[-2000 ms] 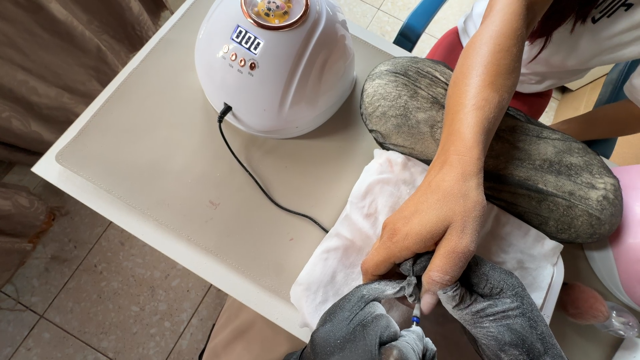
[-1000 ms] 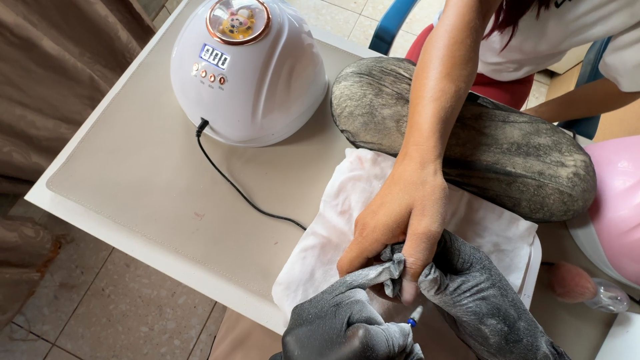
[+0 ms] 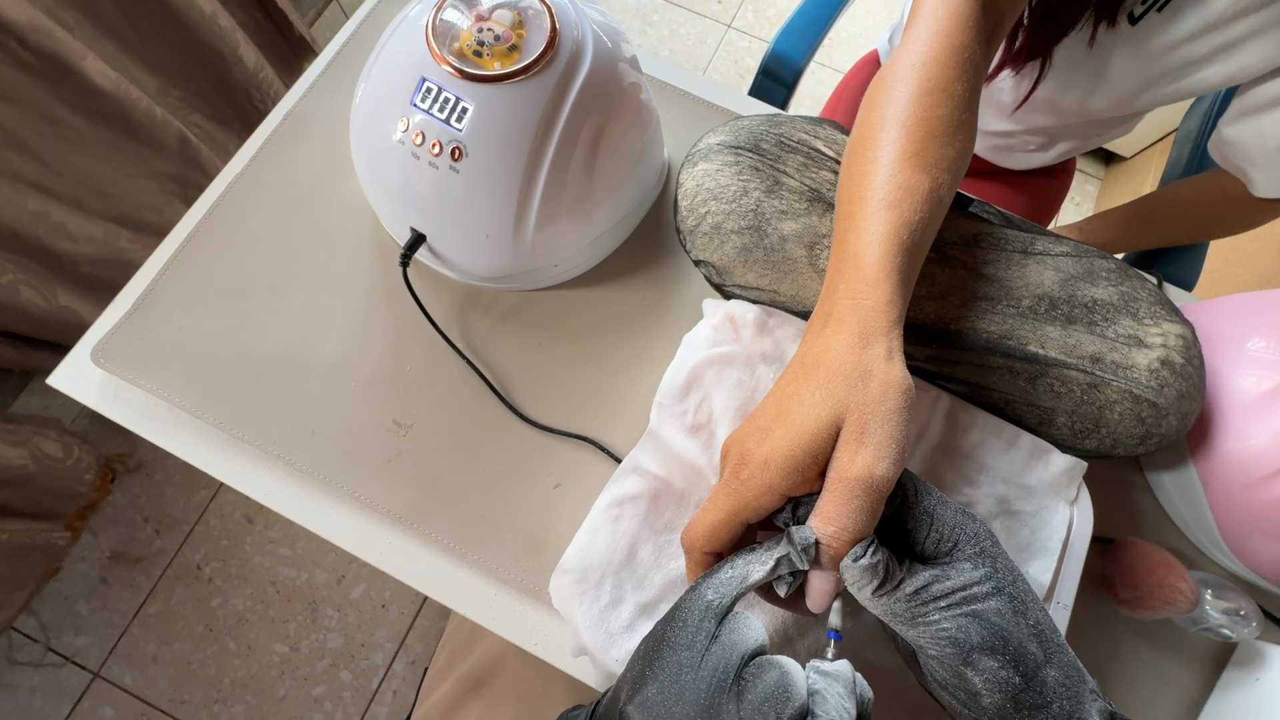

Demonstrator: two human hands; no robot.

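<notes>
Both my hands wear black gloves coated in pale dust. My left hand (image 3: 715,640) is at the bottom centre, a fingertip pressed beside the client's finger. Near its curled fingers is a nail drill bit (image 3: 833,635) with a blue band, close to the nail (image 3: 822,590); the handpiece is mostly hidden, and which of my hands grips it is hard to tell. My right hand (image 3: 960,590) pinches the client's finger (image 3: 850,510) from the right. The client's hand (image 3: 830,400) reaches down over a white towel (image 3: 650,500), the forearm lying across a dark, dusty armrest cushion (image 3: 1050,320).
A white nail lamp (image 3: 500,190) with a lit display stands on the beige mat (image 3: 300,330), its black cable (image 3: 480,375) running to the towel. At the right are a pink rounded device (image 3: 1240,420) and a pink dust brush (image 3: 1150,580). The client sits at the top right.
The client's finger and both my gloved hands stay together at the bottom. The drill bit has shifted slightly against the nail. The view has swung somewhat.
</notes>
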